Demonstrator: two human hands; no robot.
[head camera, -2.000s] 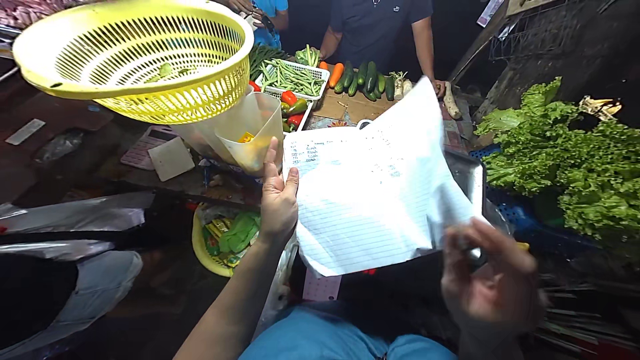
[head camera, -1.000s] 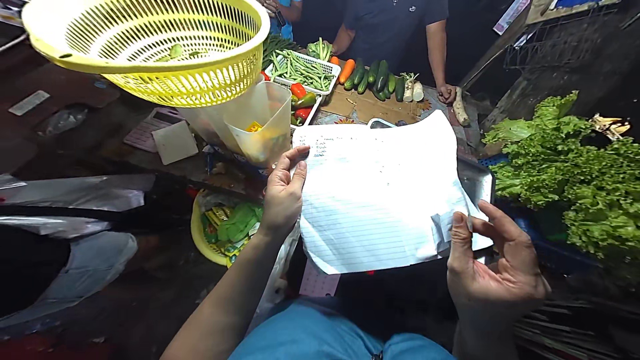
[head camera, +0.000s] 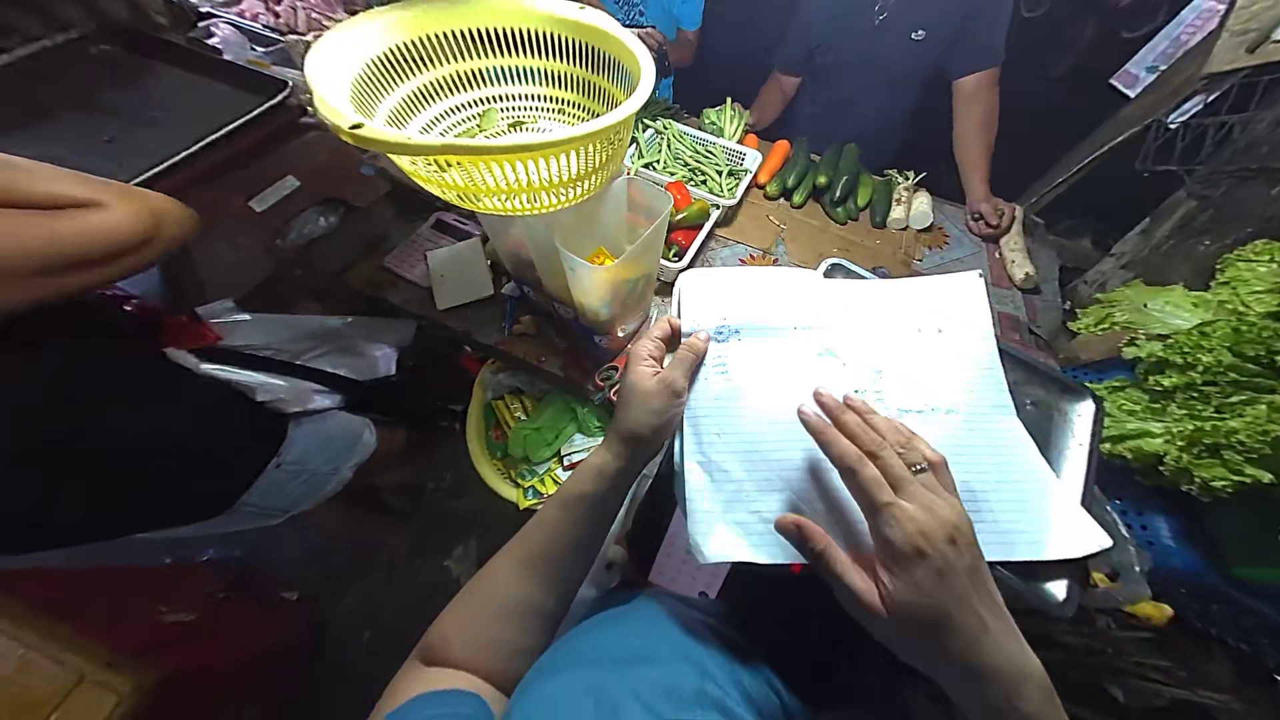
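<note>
Lined paper sheets (head camera: 780, 480) with handwriting near the top lie spread in front of me. My left hand (head camera: 655, 385) pinches their left edge, thumb on top. Over the middle of the page is my right hand (head camera: 890, 500), palm down, fingers extended and thumb apart, a ring on one finger. It holds nothing; whether it touches the paper cannot be told. A metal tray (head camera: 1065, 410) shows partly from beneath the right side of the paper.
A yellow plastic basket (head camera: 520, 165) hangs or stands at upper left, above translucent containers (head camera: 615, 270). Beans (head camera: 690, 160), cucumbers (head camera: 840, 175) and carrots (head camera: 772, 163) lie beyond. Leafy lettuce (head camera: 1190, 370) is at right. People stand across the table; another person's arm (head camera: 90, 225) enters at left.
My right hand has moved from the paper's lower right corner to over its middle, and the sheet lies flatter. Another person's arm has come in at the left.
</note>
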